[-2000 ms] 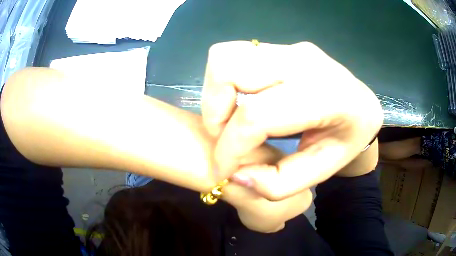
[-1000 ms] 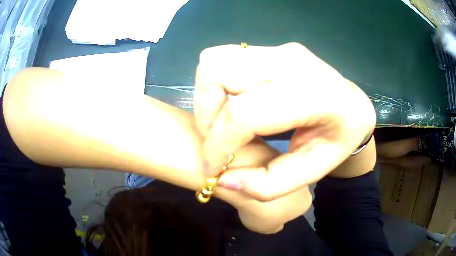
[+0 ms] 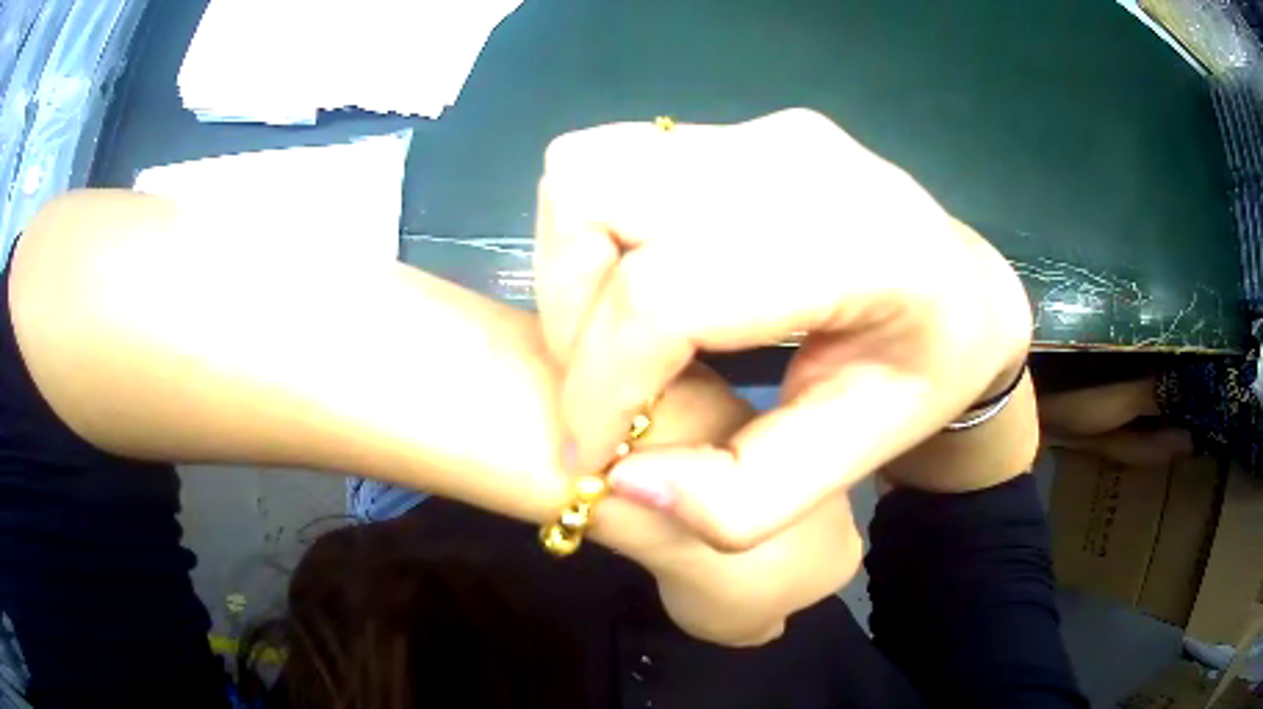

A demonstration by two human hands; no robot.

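Note:
A gold beaded bracelet (image 3: 571, 518) is around my left wrist. My right hand (image 3: 790, 263) is in front of my left wrist, with its thumb and index finger pinching the bracelet. My left hand (image 3: 748, 589) is below and partly behind my right hand. Its fingers are curled in, and I see nothing held in it, though part of it is hidden. My right wrist has a black band and a silver bangle (image 3: 990, 405). Both hands are overexposed.
A large white stack (image 3: 333, 56) and a smaller white pile (image 3: 298, 187) lie at left on the green mat (image 3: 859, 69). Clear trays (image 3: 63, 111) stand at the far left edge, and more trays (image 3: 1242, 166) at right. Cardboard boxes (image 3: 1125, 540) are below right, near another person's arm.
My right hand has shifted slightly left and its pinch on the bracelet shows more beads. A blurred pale shape at the right edge is gone.

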